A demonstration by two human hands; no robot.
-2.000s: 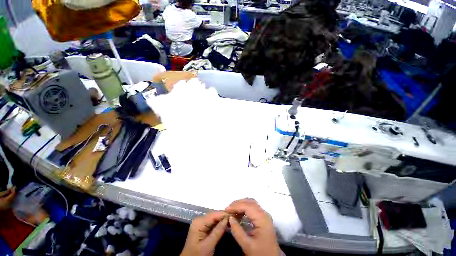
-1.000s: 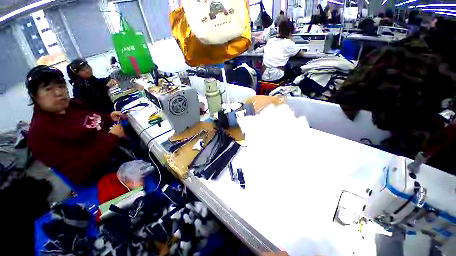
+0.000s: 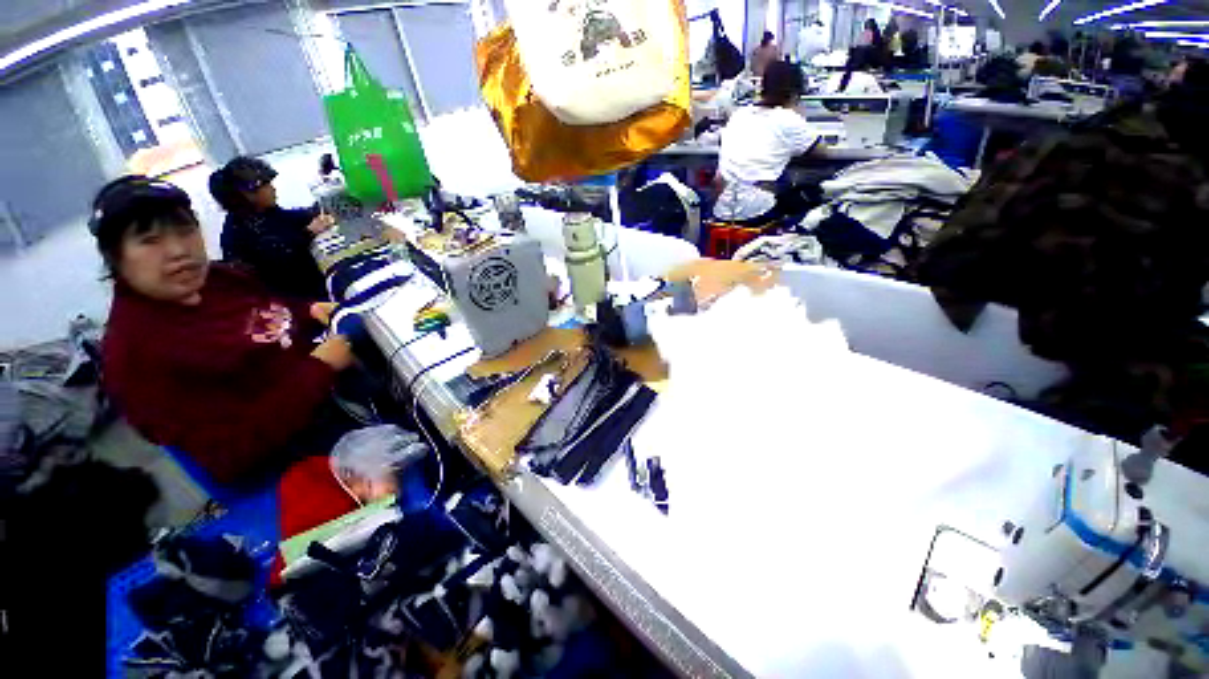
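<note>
Neither of my hands is in the picture. The white sewing machine head (image 3: 1081, 531) with blue trim stands at the lower right, cut off by the edge, its needle area near the bottom. Dark and grey fabric strips (image 3: 583, 422) lie on the brown board (image 3: 511, 431) at the left of the white table (image 3: 756, 557). Small dark cut pieces (image 3: 652, 480) lie just right of them. A bright white heap (image 3: 756, 348), likely fabric, lies behind the strips.
A grey fan-vented box (image 3: 497, 295) and a green bottle (image 3: 585, 265) stand beyond the board. A person in dark red (image 3: 219, 352) sits at the left. Dark and white bundles (image 3: 398, 584) lie below the table edge. Camouflage cloth (image 3: 1074, 246) is piled behind. A yellow-and-white bag (image 3: 597, 66) hangs above.
The view has swung left and up, so the machine sits farther right. My hands, together at the front edge two seconds ago, have left the picture.
</note>
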